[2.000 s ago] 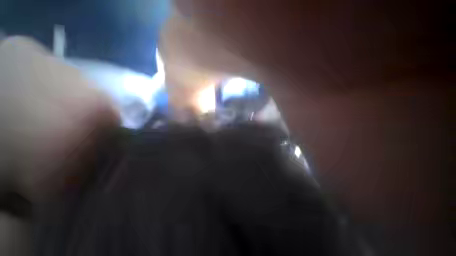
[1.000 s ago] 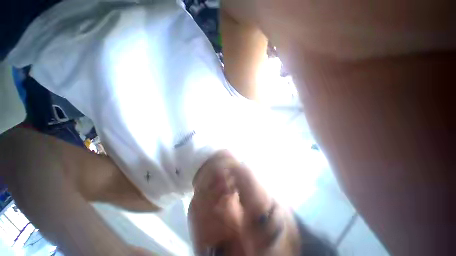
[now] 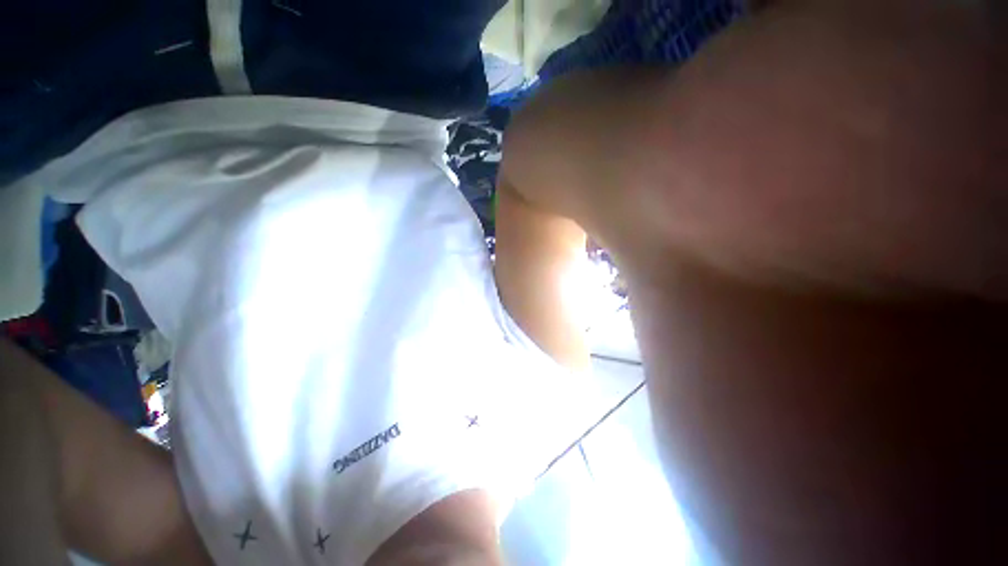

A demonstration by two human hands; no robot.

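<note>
The view is upside down. A person in a white T-shirt with small dark lettering and cross marks is nearest in front of the camera. One bare arm bends up toward the right, and another bare arm shows at the lower left. A large blurred skin-coloured shape fills the right side, very near the lens; whose it is cannot be told. No fingers show. Neither my left hand nor my right hand can be made out. No sewing work is recognizable.
Dark blue cloth with a pale strip crosses the top left. Dark and patterned items lie behind the person's side. A bright pale surface with thin dark lines shows at the bottom, partly lost in glare.
The camera view has shifted. The white T-shirt sits lower and its lettering shows more clearly. More dark blue cloth shows at the top. The person's face has left the bottom, where the neck now shows.
</note>
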